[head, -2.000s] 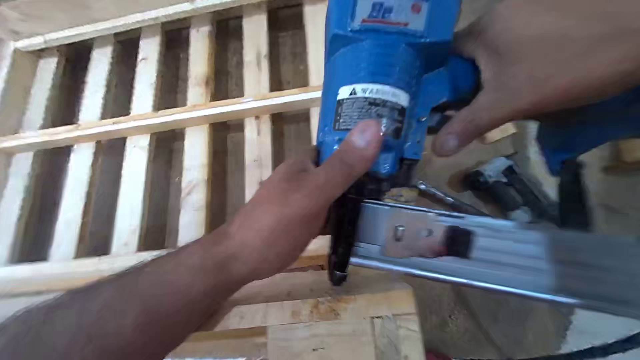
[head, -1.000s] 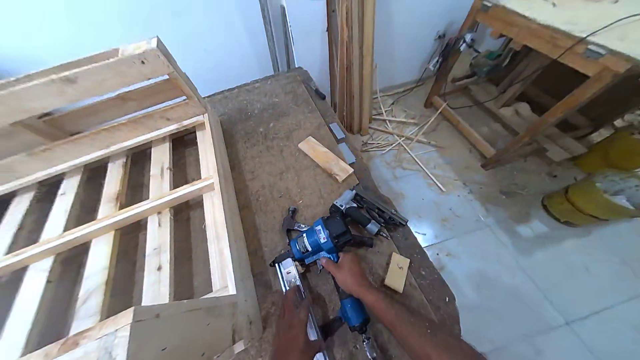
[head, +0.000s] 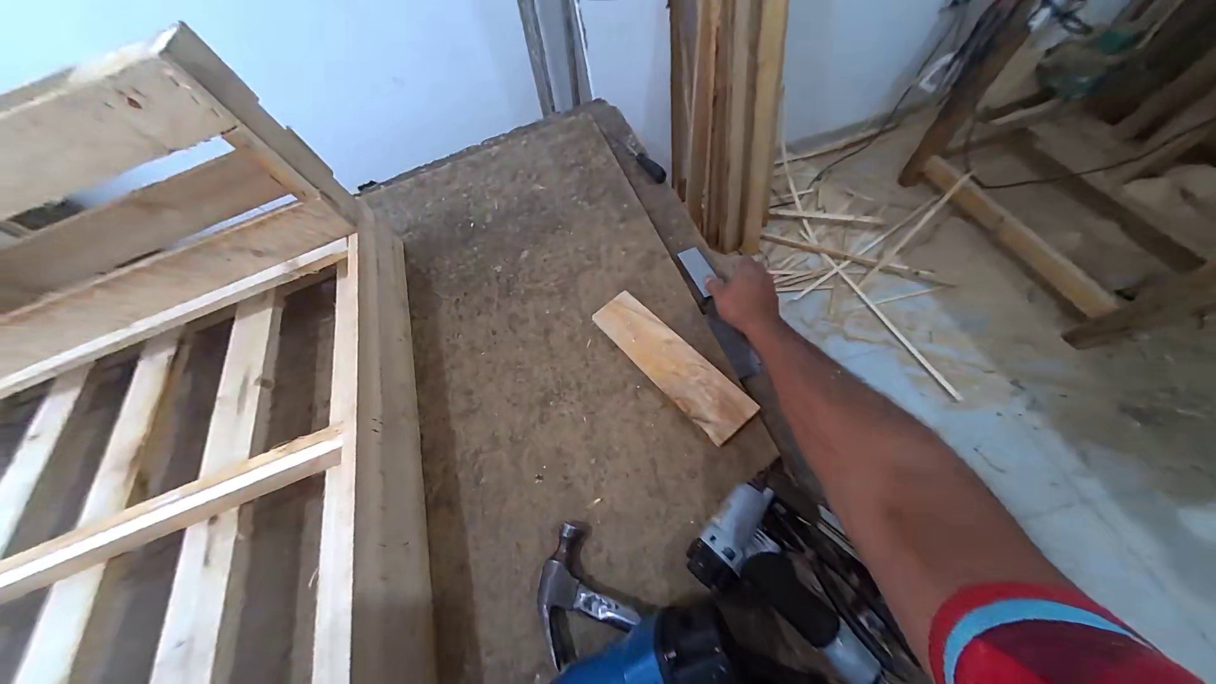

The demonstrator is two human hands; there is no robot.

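My right hand (head: pixel 746 293) reaches to the right edge of the workbench, its fingers on a small flat grey strip (head: pixel 697 272), perhaps a stick of staples or nails. A second grey strip (head: pixel 736 347) lies just below the hand. Left of them a short wooden board (head: pixel 676 369) rests on the bench. At the bottom are a claw hammer (head: pixel 575 594), part of a blue nail gun (head: pixel 622 655) and a grey and black nail gun (head: pixel 731 532). My left hand is outside the view.
A slatted wooden frame (head: pixel 389 456) takes up the left of the workbench (head: pixel 513 285). Upright planks (head: pixel 727 123) stand beyond the right edge, near thin wood offcuts (head: pixel 855 256) on the floor. A black-handled tool (head: pixel 650 168) lies at the bench's far right edge.
My right hand has let go of the blue nail gun and moved out to the grey strips at the bench edge. My left hand has gone out of view.
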